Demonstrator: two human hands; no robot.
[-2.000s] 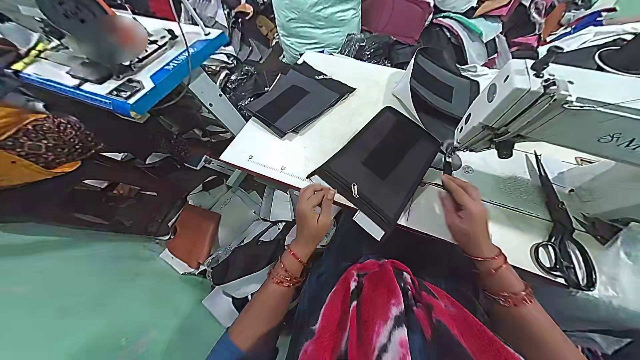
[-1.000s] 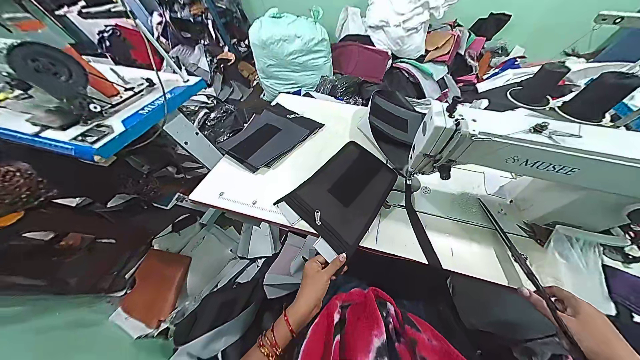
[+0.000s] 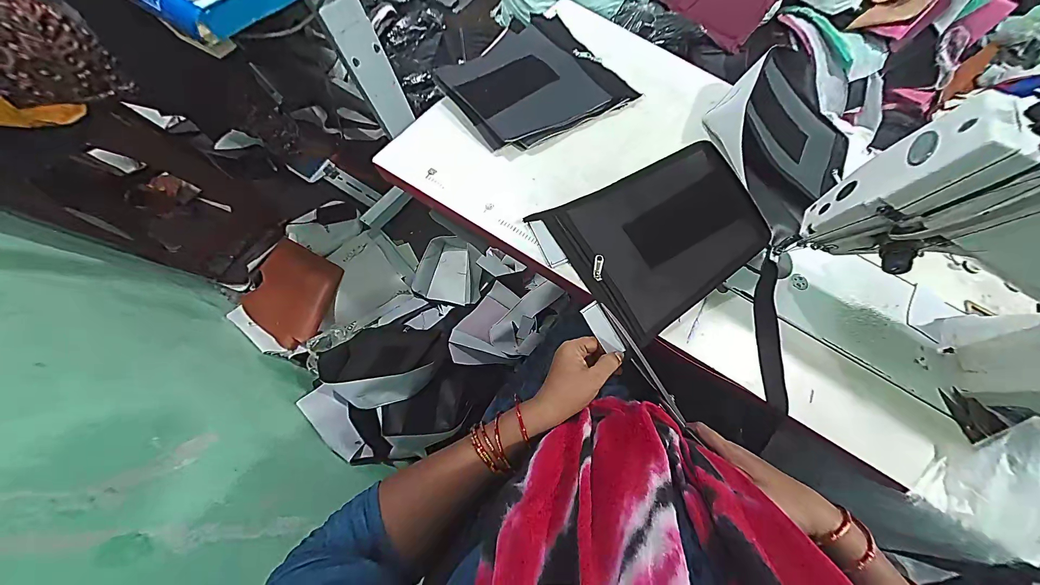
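A black fabric panel (image 3: 674, 236) with a darker rectangular patch and a zipper pull (image 3: 599, 268) lies at the edge of the white sewing table, beside the sewing machine head. My left hand (image 3: 578, 375) pinches a small white tab (image 3: 603, 328) that sticks out below the panel's near corner. Scissor blades (image 3: 646, 366) reach up to that tab from my right hand (image 3: 715, 443), which is largely hidden behind the red scarf; only part of it shows at the handle end. A black strap (image 3: 767, 333) hangs from the machine's needle area across the table.
More black panels (image 3: 536, 81) lie stacked at the table's back left. A curved black and grey piece (image 3: 784, 134) stands behind the sewing machine (image 3: 934, 179). Fabric offcuts and a brown piece (image 3: 292, 292) cover the floor at left. A clear plastic bag (image 3: 987, 487) is at right.
The scissors, lying on the table at right two seconds ago, have come in my right hand to the panel's near corner. My left hand keeps by that corner. The view has tilted down.
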